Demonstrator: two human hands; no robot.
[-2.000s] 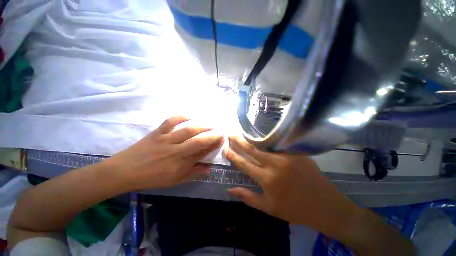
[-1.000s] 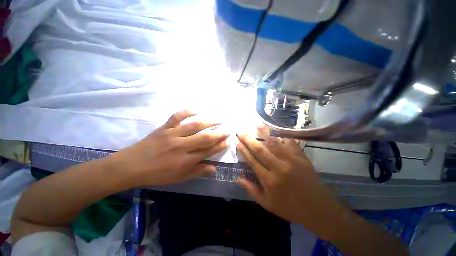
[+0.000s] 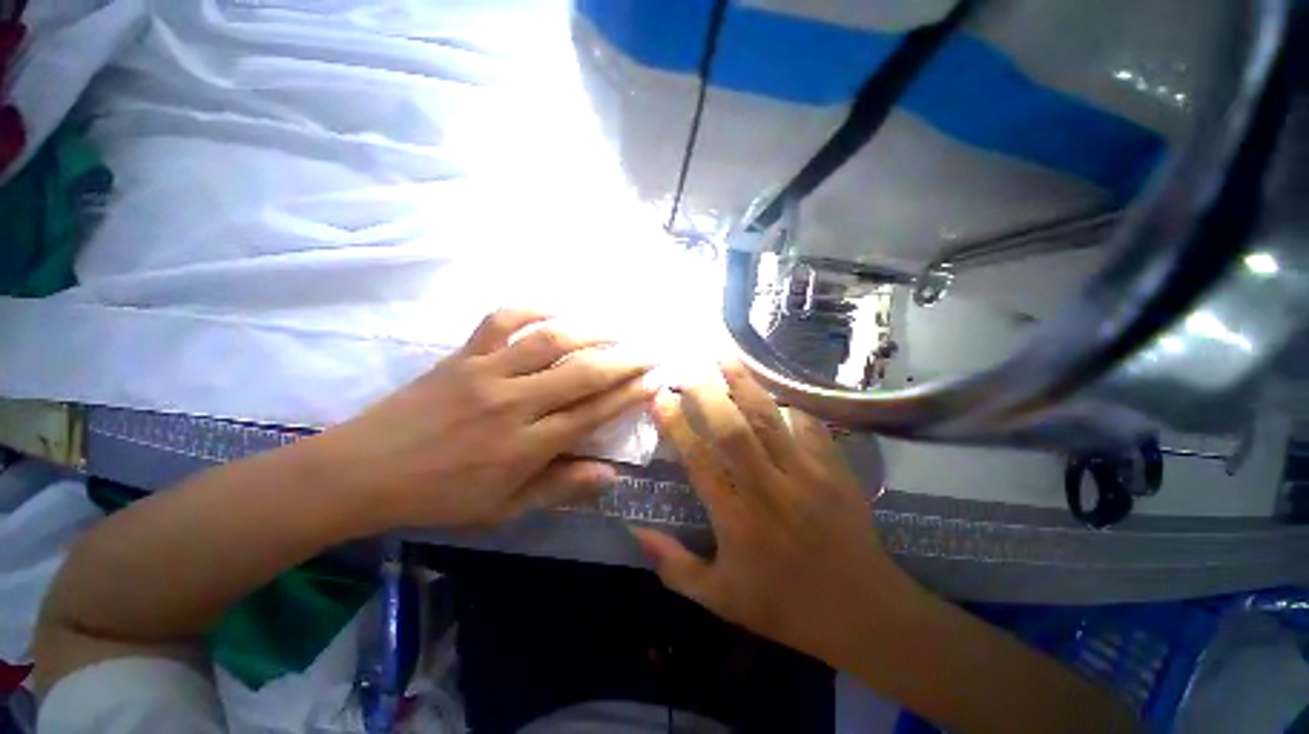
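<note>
A large white garment piece (image 3: 273, 215) lies in folds across the table at left and centre, its straight hem along the front. My left hand (image 3: 495, 423) lies flat on the cloth's front edge, fingers towards the needle area. My right hand (image 3: 761, 495) is beside it, fingertips at the cloth's corner, thumb spread over the ruler strip. The white sewing machine head (image 3: 861, 115) with a blue stripe stands just beyond my right hand. Lamp glare hides the needle and the cloth under it.
A grey edge ruler (image 3: 948, 538) runs along the table front. Black scissor handles (image 3: 1103, 485) lie on the right. Green fabric (image 3: 287, 624) hangs below at left, with more green and red at far left. A blue plastic basket (image 3: 1120, 653) is below at right.
My right hand has shifted slightly left, its fingers now steeper and closer to my left hand. My left hand has barely moved. The machine head's place in view shifts with the camera.
</note>
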